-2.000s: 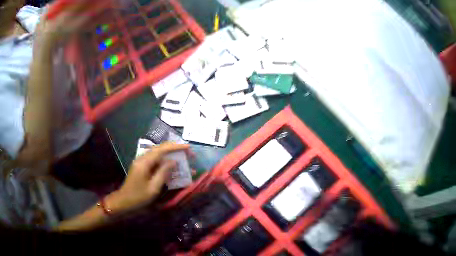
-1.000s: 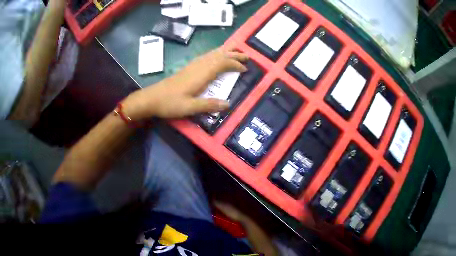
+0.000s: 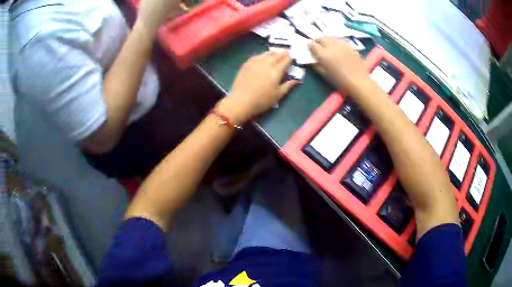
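A red tray [image 3: 314, 120] holds black phones lying back up. Several have white batteries in their bays; one near phone [image 3: 365, 176] shows an open battery bay. A pile of white batteries [image 3: 306, 25] lies beyond the tray's far left corner. My left hand [image 3: 264, 81] is at the near edge of the pile, fingers bent. My right hand [image 3: 338, 59] reaches across the tray onto the pile. Its forearm covers part of the tray. Whether either hand grips a battery cannot be told.
A coworker's arm [image 3: 129, 78] is at the left, beside another red tray [image 3: 208, 28]. A large white sheet stack [image 3: 449, 50] lies behind my tray. A black smartphone [image 3: 495, 241] lies at the right. The green bench edge runs diagonally below my tray.
My left hand has moved from the tray to the pile, and the near-left phone now has a white battery in it. My right arm has come into view over the tray. The coworker's tray appears tilted.
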